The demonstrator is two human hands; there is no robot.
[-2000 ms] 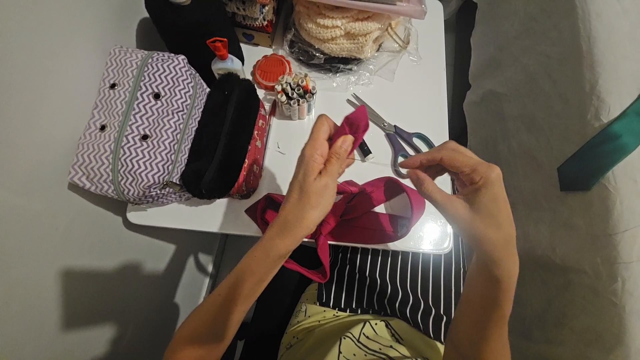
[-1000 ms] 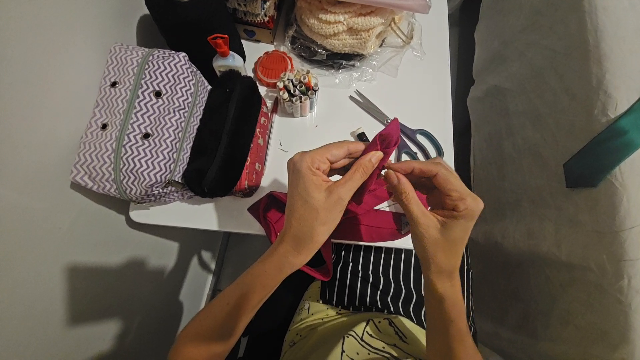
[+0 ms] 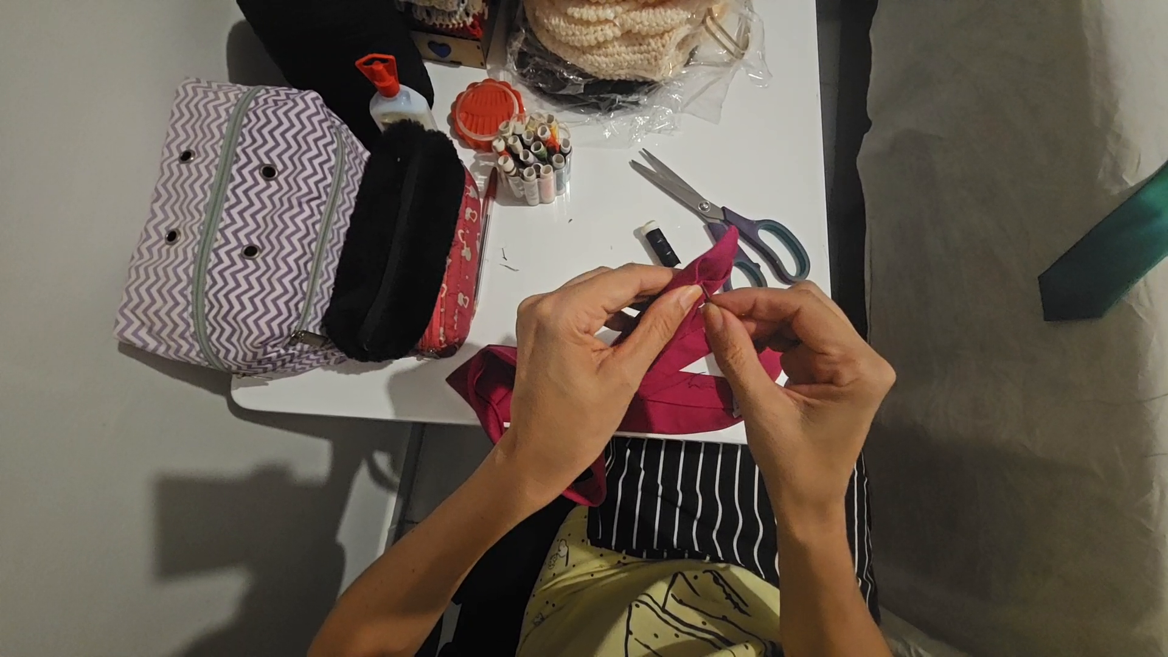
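A strip of magenta fabric lies in folds along the table's near edge, part of it hanging over. My left hand pinches its raised pointed end between thumb and fingers. Touching the fabric beside that thumb, my right hand has thumb and forefinger closed on something thin and dark, seemingly a sewing needle. Just beyond my hands are a dark thread spool with a white end and a pair of scissors, blades partly spread, handles partly behind the fabric.
On the white table, a zigzag-patterned bag, a black fuzzy pouch and a red pouch stand left. Farther back are a glue bottle, a red round container, thread spools and cream knitwear in plastic.
Two seconds ago my right hand was apart from the fabric, to the right; it has moved left to my left hand at the fabric's raised end.
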